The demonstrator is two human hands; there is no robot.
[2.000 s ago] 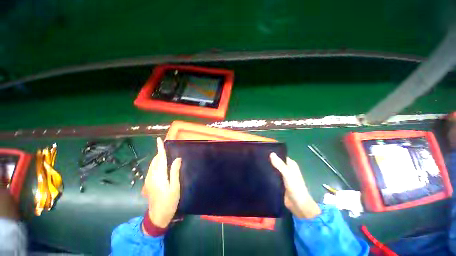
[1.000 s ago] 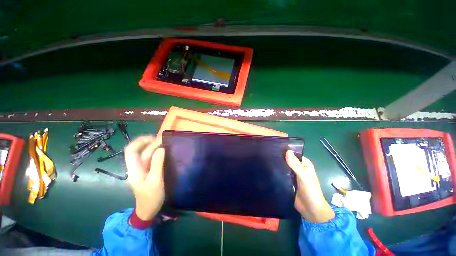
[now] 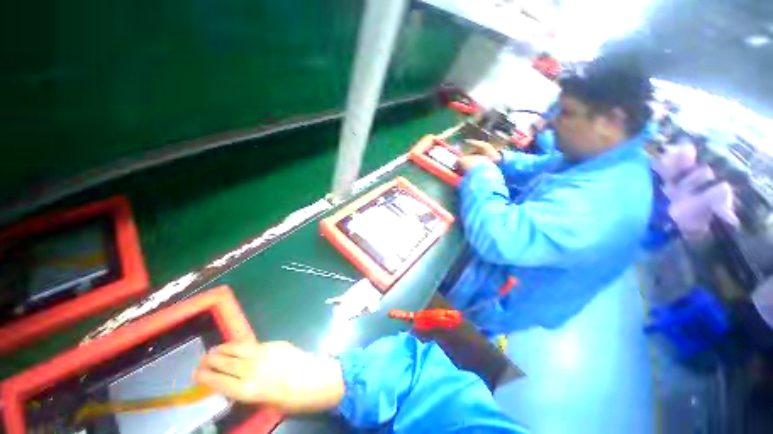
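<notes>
The tablet (image 3: 157, 386) lies in its red-orange tray (image 3: 233, 315) at the bottom left, cut off by the picture's edge. Its silver battery area and an orange flex cable (image 3: 140, 405) face up. My right hand (image 3: 267, 375) lies over the right side of the tablet and tray, fingers close together, their tips near the cable's end. Whether it grips anything is hidden. My left hand is not in view.
Another tablet in a tray (image 3: 119, 246) lies at left behind the rail. Right of my work are tweezers (image 3: 318, 271), a white wipe (image 3: 360, 298), a red-handled tool (image 3: 426, 319) and a trayed tablet (image 3: 390, 225). A pale post (image 3: 363, 102) stands behind; a person in blue (image 3: 551, 212) works at right.
The view has swung right. The tablet, held up screen-side up in both hands before, now lies open side up in the tray. My left hand has left the picture.
</notes>
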